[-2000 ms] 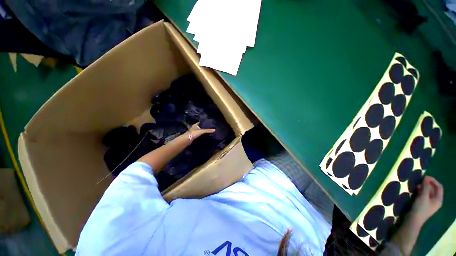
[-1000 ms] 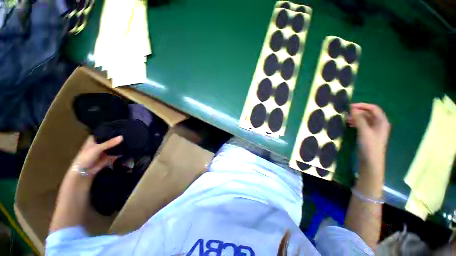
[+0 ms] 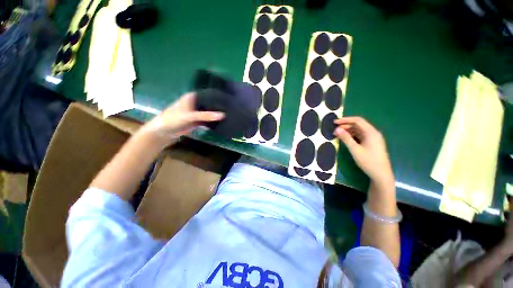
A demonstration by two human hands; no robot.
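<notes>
My left hand point(image 3: 179, 117) holds several dark plates point(image 3: 222, 104), blurred, above the bench's near edge. They cover the lower left of one pad sheet point(image 3: 271, 59), a white strip with two columns of black ovals. My right hand point(image 3: 363, 143) is at the right edge of a second pad sheet point(image 3: 320, 81), thumb and index finger near a black oval low in the right column. I cannot tell whether the fingers grip the sheet or a pad.
The open carton point(image 3: 73, 163) is below the bench at left. Pale backing paper point(image 3: 109, 62) lies at left and more backing paper point(image 3: 469, 146) at right. A black part point(image 3: 136, 18) and another pad sheet point(image 3: 73, 36) are at far left. Another person's arm point(image 3: 495, 259) shows at lower right.
The view has shifted. My left hand has come up out of the carton with dark plates and moved over the bench edge. My right hand is now closer in against the right pad sheet.
</notes>
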